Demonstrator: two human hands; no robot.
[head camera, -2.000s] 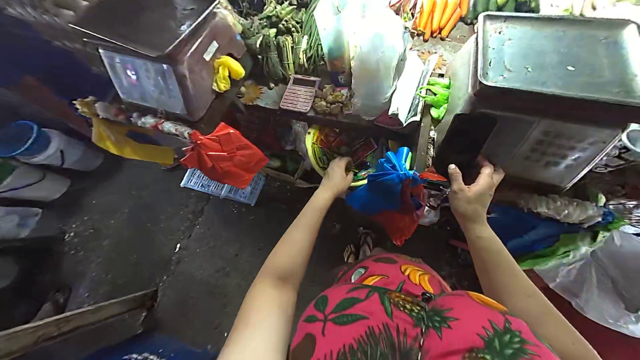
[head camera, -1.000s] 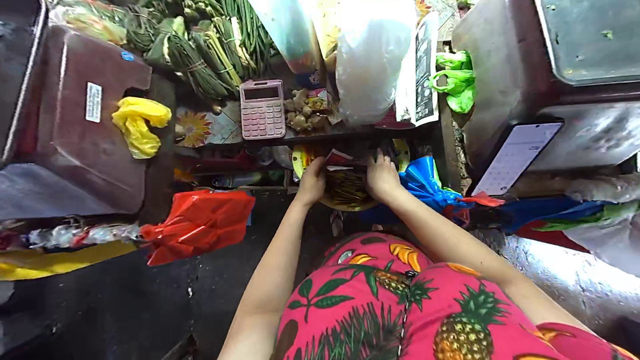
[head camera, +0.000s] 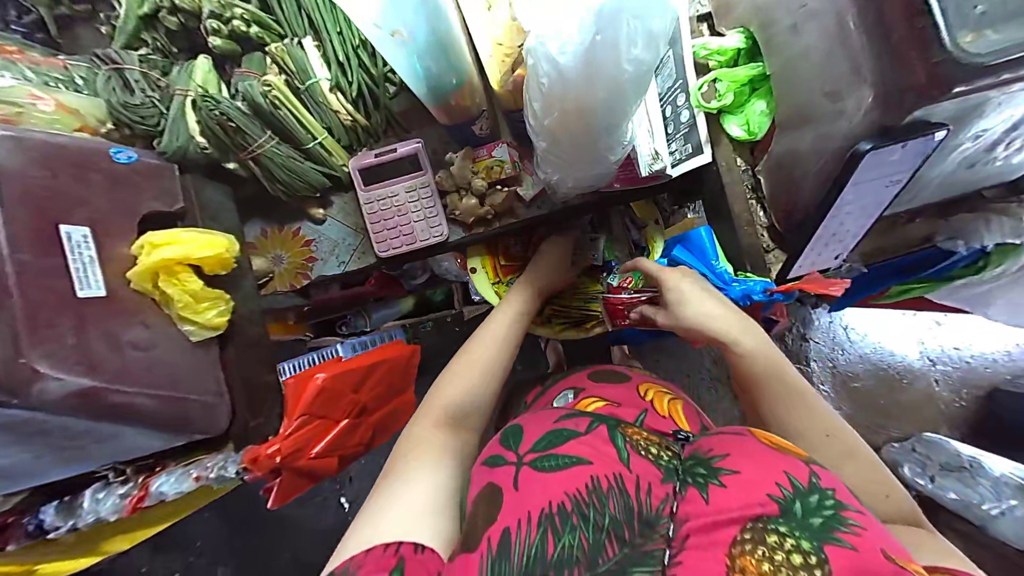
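Observation:
Below the counter's edge, a round yellow container (head camera: 482, 276) holds many small packets (head camera: 572, 308). My left hand (head camera: 552, 260) reaches in among them; its fingers are hidden, so its grip cannot be made out. At the container's right side, my right hand (head camera: 680, 300) holds a small red packet (head camera: 624, 306) between thumb and fingers. A green and red packet (head camera: 624, 276) lies just beyond it, near the thumb. Blue plastic bags (head camera: 704, 260) hang to the right, behind my right hand.
A pink calculator (head camera: 398, 198) and ginger (head camera: 470, 188) sit on the counter, beside bundled green vegetables (head camera: 264, 120). A clear plastic bag (head camera: 580, 96) stands behind. Red bags (head camera: 344, 408) hang at left. A phone (head camera: 868, 196) leans against the metal scale (head camera: 832, 88) at right.
Both hands were at the container one second ago; my left hand now reaches deeper in and my right has moved rightward with a red packet. Two seconds ago my right hand was by the phone.

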